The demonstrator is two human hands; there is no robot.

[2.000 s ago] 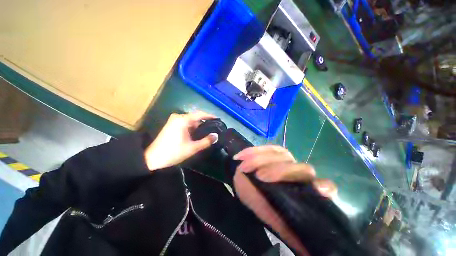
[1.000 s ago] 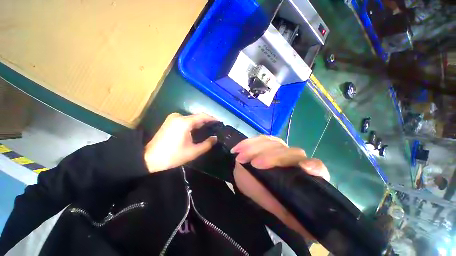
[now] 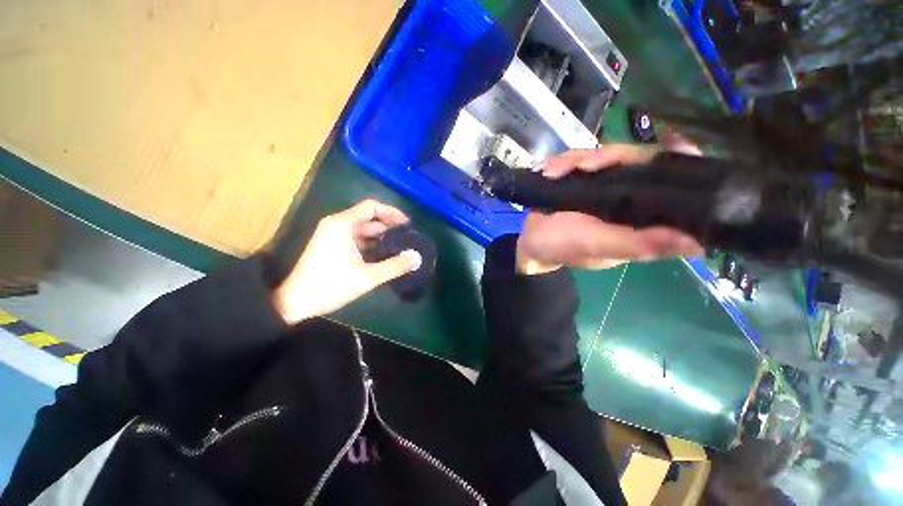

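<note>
My left hand (image 3: 342, 259) holds a dark round housing (image 3: 404, 259) between thumb and fingers over the green bench, left of the blue tray's near edge. My right hand (image 3: 594, 222) is closed around a long black electric screwdriver (image 3: 683, 198), which lies nearly level and points left. The screwdriver's front end is at the feeder outlet (image 3: 505, 153) on the white front plate; its tip cannot be made out. The silver-grey screw feeder (image 3: 561, 117) stands in the blue plastic tray (image 3: 391, 148).
A large tan board (image 3: 188, 109) lies at left. A green conveyor line with blue edging (image 3: 731, 321) runs beyond the tray, carrying dark housings (image 3: 643, 125). An open cardboard box (image 3: 644, 476) is below the bench edge at bottom right. Blurred shelving is at far right.
My right hand has moved the screwdriver away from the housing, up and right to the feeder outlet. My left hand still holds the housing in nearly the same place.
</note>
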